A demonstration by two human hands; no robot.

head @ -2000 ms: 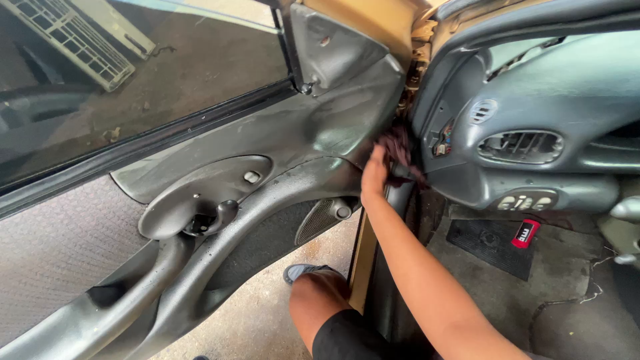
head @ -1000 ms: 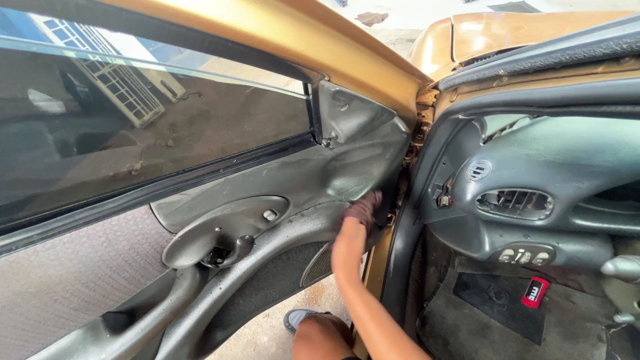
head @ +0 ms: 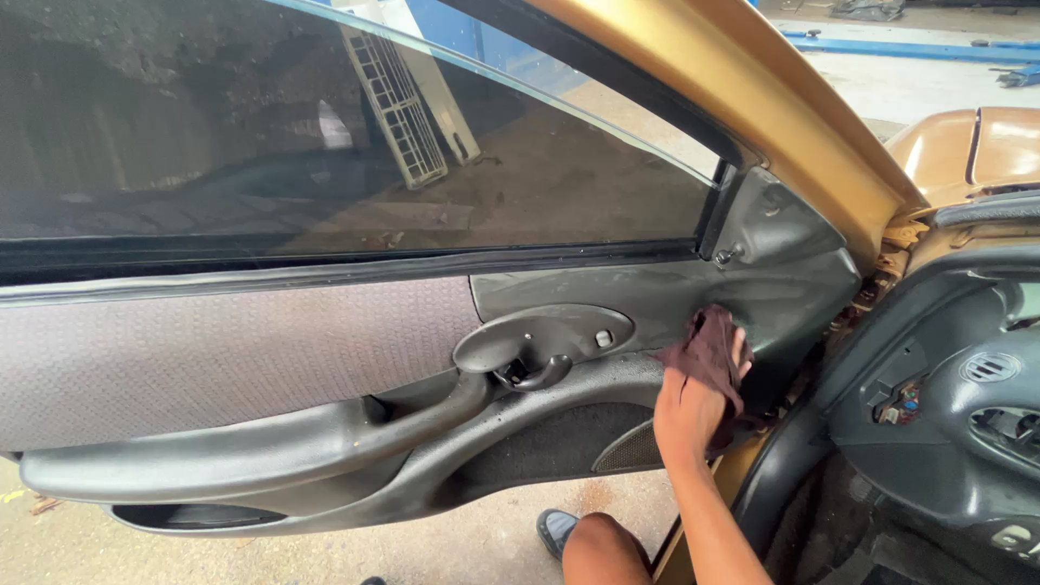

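My right hand (head: 691,410) reaches up from the lower right and is closed on a dark maroon cloth (head: 708,353). Bunched over the fingers, the cloth lies against the front part of the grey plastic inner door panel (head: 561,284) of an open car door. Part of it hangs down past the wrist. To the left of the hand are the inside door handle (head: 552,374) in its oval bezel (head: 487,341) and the long armrest (head: 244,467). A speaker grille (head: 630,448) is just below and left of the hand. My left hand is out of the picture.
The window glass (head: 325,162) fills the upper left, framed by the gold door frame (head: 731,65). At right are the door-opening seal (head: 821,390) and the dashboard (head: 918,463). My knee (head: 605,552) and a shoe (head: 559,528) show below, over the concrete floor (head: 487,544).
My right hand with the cloth has moved from the hinge-side edge of the door panel leftward across the panel, nearer the door handle. The view has shifted toward the door.
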